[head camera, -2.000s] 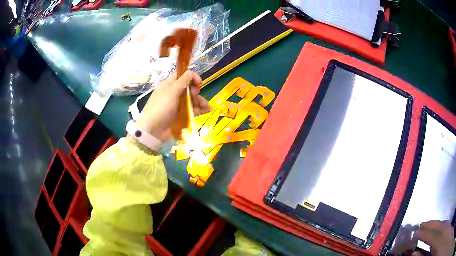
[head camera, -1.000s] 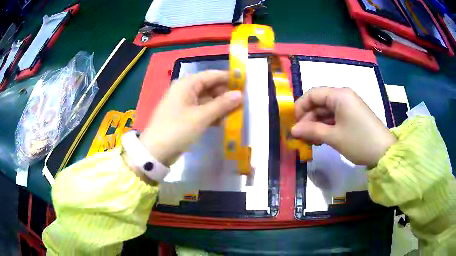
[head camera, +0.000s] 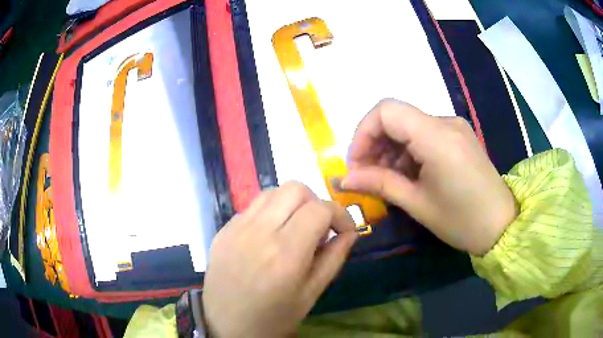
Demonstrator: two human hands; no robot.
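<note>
A display module (head camera: 390,79) lies white back up on the right, with an orange flex cable (head camera: 303,92) on it, hooked end away from me. My right hand (head camera: 426,175) has thumb and finger at the cable's lower part, just above its foot. My left hand (head camera: 281,254) is at the panel's lower edge, its bent fingertips close beside the cable foot and the small gold connector (head camera: 363,230); whether they grip anything is hidden. A second display module (head camera: 159,158) on the left has another flex cable (head camera: 118,122) lying on it, untouched.
Both panels rest on a red foam tray (head camera: 228,112). More flex cables (head camera: 46,231) lie left of it, with a black-and-yellow strip (head camera: 33,158) and a clear plastic bag (head camera: 10,145). Right are a black tape sheet (head camera: 492,99) and a curved white strip (head camera: 542,99).
My view has shifted right and closer. The two cables held up in my hands now lie on the panels, one on each. Both hands have come together at the right panel's lower edge.
</note>
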